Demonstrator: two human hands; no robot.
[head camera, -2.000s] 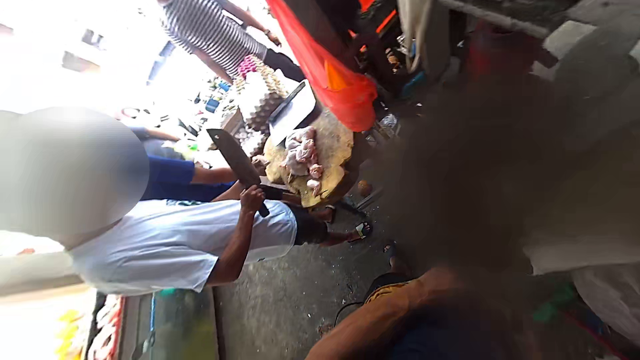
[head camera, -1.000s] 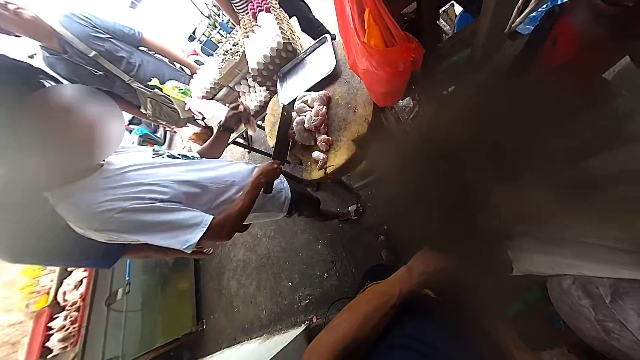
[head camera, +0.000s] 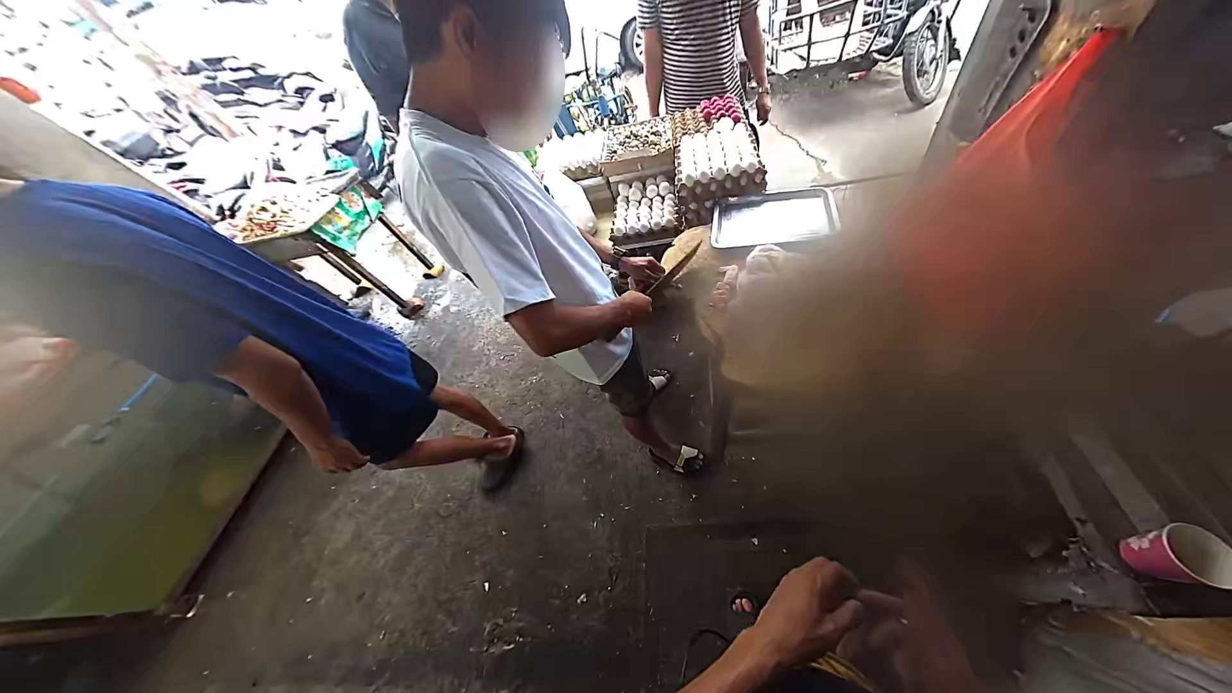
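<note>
My left hand (head camera: 813, 608) is at the bottom right of centre, its fingers curled over. Close beside it is my right hand (head camera: 910, 626), badly blurred, and the two seem to touch. Whether anything is between them cannot be told. Beyond them, a person in a white shirt holds a cleaver-like knife (head camera: 676, 269) over a round wooden chopping block (head camera: 688, 245). Pieces of raw meat (head camera: 765, 265) lie on the block, partly hidden by a large blur. A metal tray (head camera: 775, 218) rests at the block's far side.
Stacked egg trays (head camera: 717, 164) stand behind the block. A person in blue (head camera: 318, 327) is at the left, near a glass-like panel (head camera: 115, 500). A red plastic bag (head camera: 1030, 125) hangs at the right. A pink cup (head camera: 1174, 555) lies tilted at the lower right.
The view has turned strongly, and both my hands now show at the bottom. The person in white has moved the knife from upright beside the block to low over its edge.
</note>
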